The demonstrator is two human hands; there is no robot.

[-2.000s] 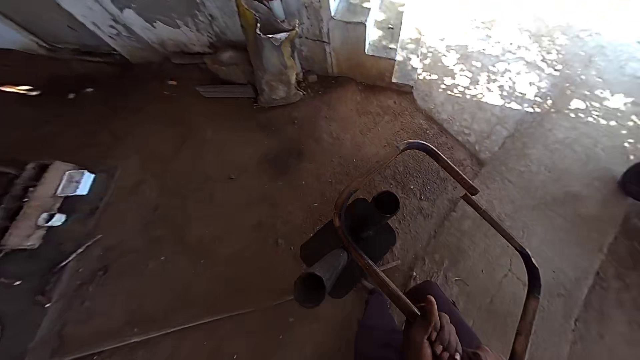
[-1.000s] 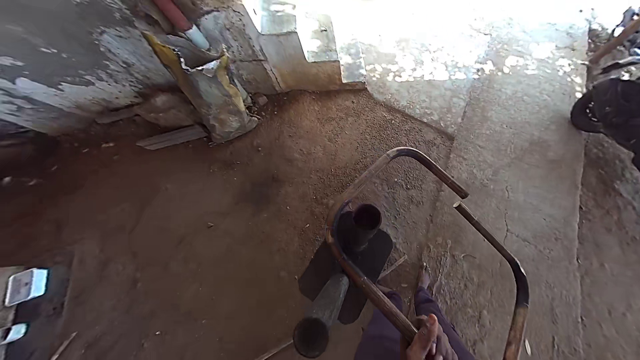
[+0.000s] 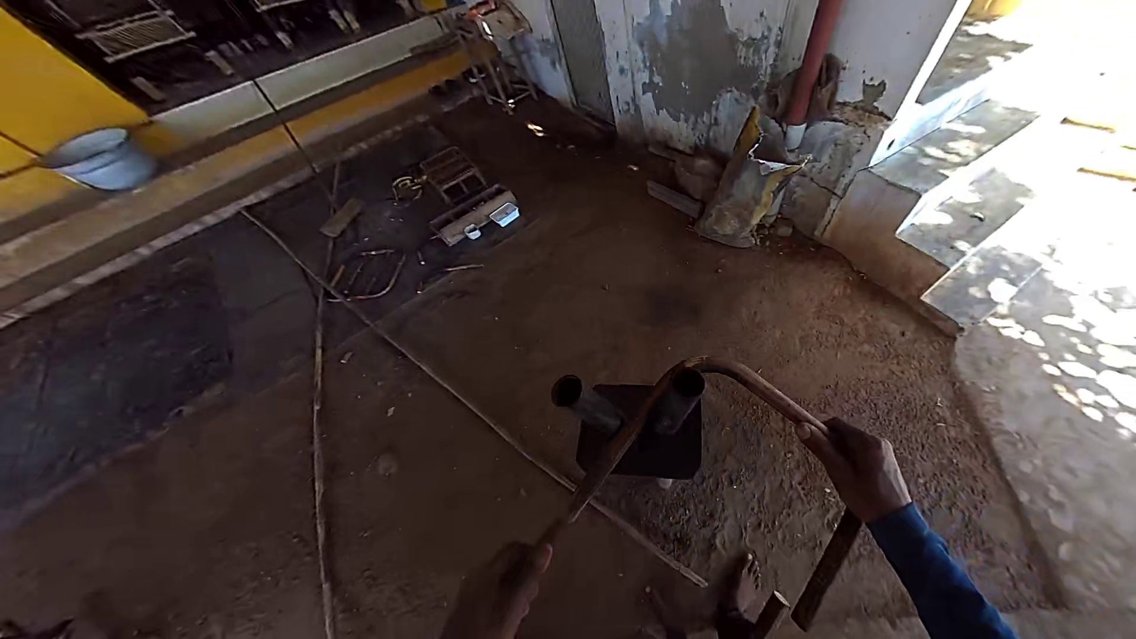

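My left hand [image 3: 504, 586] is closed around one side of a bent cane rod [image 3: 723, 366], low in the view. My right hand [image 3: 856, 466], in a blue sleeve, grips the same rod past its upper bend. The rod passes over a dark metal plate [image 3: 652, 457] on the ground, from which two short pipes [image 3: 593, 406] rise and lean apart. Its bend lies over the right pipe [image 3: 679, 399]; whether they touch cannot be told. More of the rod shows below my right hand.
Long poles [image 3: 444, 386] cross the dirt floor on the left. Farther back lie a bent frame [image 3: 377, 273] and a wooden piece with white containers [image 3: 504, 214]. A torn sack [image 3: 745, 195] leans by the wall near concrete steps [image 3: 958, 204]. A bare foot [image 3: 744, 581] is near the plate.
The view has swung left. My right hand now holds the rod near its upper bend, where no hand was before. The rod has turned, its bend now over the right pipe.
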